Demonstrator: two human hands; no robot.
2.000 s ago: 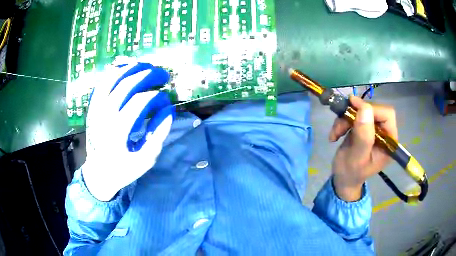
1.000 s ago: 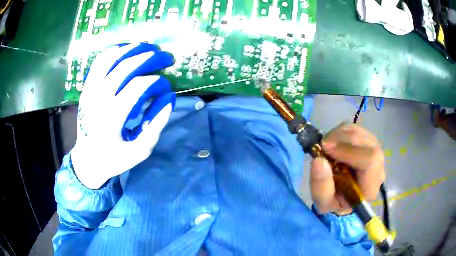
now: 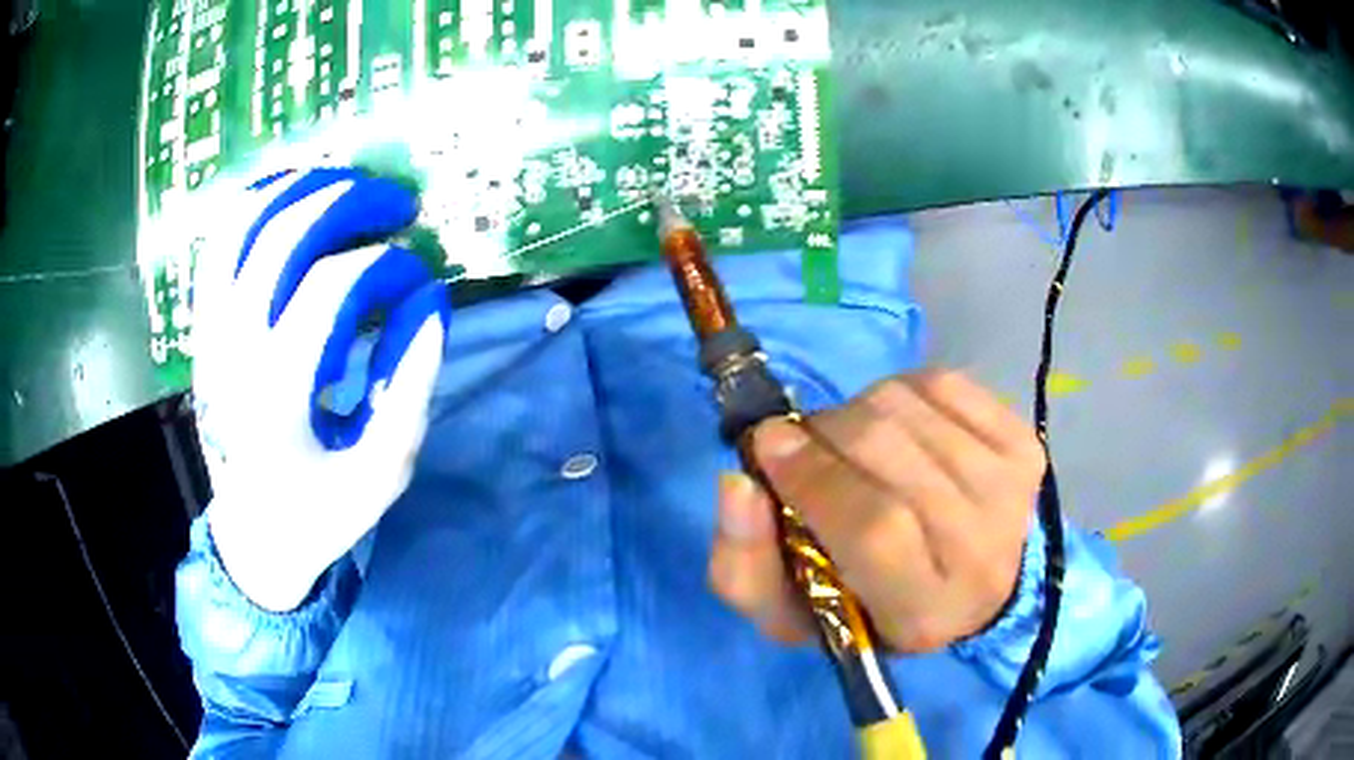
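The green circuit board (image 3: pixel 713 119) lies on the green mat, its front edge at the bench edge, with white glare across it. My left hand (image 3: pixel 319 371), in a white glove with blue fingertips, is over the board's front left corner. It pinches the thin solder wire (image 3: pixel 550 241), which runs right to the board's front area. My bare right hand (image 3: pixel 891 512) holds the soldering iron (image 3: pixel 698 290) by its amber barrel. The iron's tip is at the board near the wire's end; whether they touch is too small to tell.
The green mat (image 3: pixel 1010 104) extends right of the board. The black iron cord (image 3: pixel 1048 416) hangs from the bench edge past my right wrist. Grey floor with yellow markings (image 3: pixel 1262 498) shows at right. Black crates (image 3: pixel 89 579) stand at lower left. My blue smock is below the board.
The iron and my right hand have moved left and inward, bringing the tip onto the board's front area. The view has shifted, and the white glove and tray at top right are out of view.
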